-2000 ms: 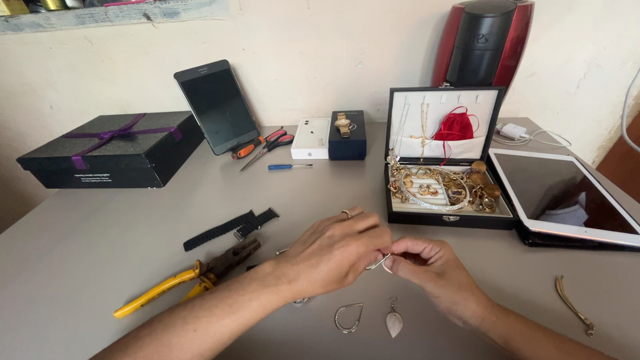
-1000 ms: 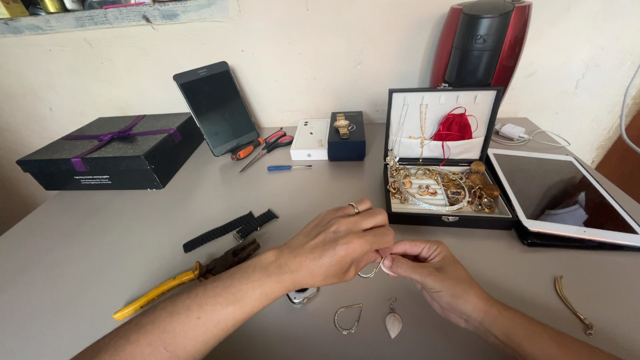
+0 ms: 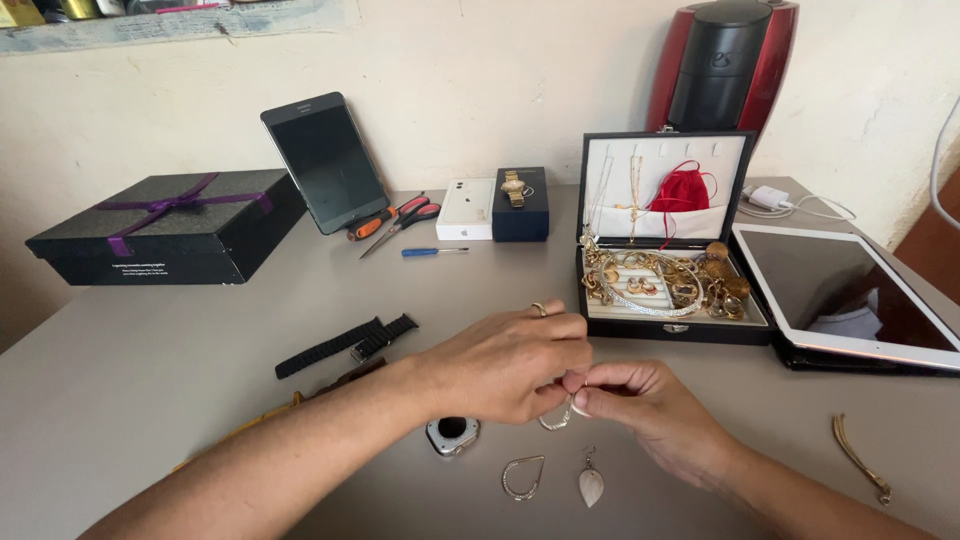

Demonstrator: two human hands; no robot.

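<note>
My left hand (image 3: 510, 360), with a ring on one finger, pinches a small drop-shaped earring hoop (image 3: 556, 421) at its top. My right hand (image 3: 645, 412) meets it fingertip to fingertip and also grips the earring; the exact joint is hidden by the fingers. Just below them on the table lie a teardrop hoop with stones (image 3: 523, 478) and a leaf-shaped earring (image 3: 591, 486) with a hook. A smartwatch case (image 3: 452, 435) rests under my left wrist. Beyond my hands stands an open jewelry box (image 3: 679, 330) filled with bracelets, earrings and chains.
A black watch strap (image 3: 326, 351) and yellow-handled pliers (image 3: 240, 427), partly behind my left forearm, lie left. Scissors (image 3: 409, 216), a blue screwdriver (image 3: 431, 253), small boxes (image 3: 465, 210) and a ribboned box (image 3: 232, 255) are farther back. A tablet (image 3: 847, 292) and a gold chain piece (image 3: 855, 450) lie right.
My left forearm has shifted, now covering more of the pliers and uncovering the smartwatch case. Both hands stay together at the earring.
</note>
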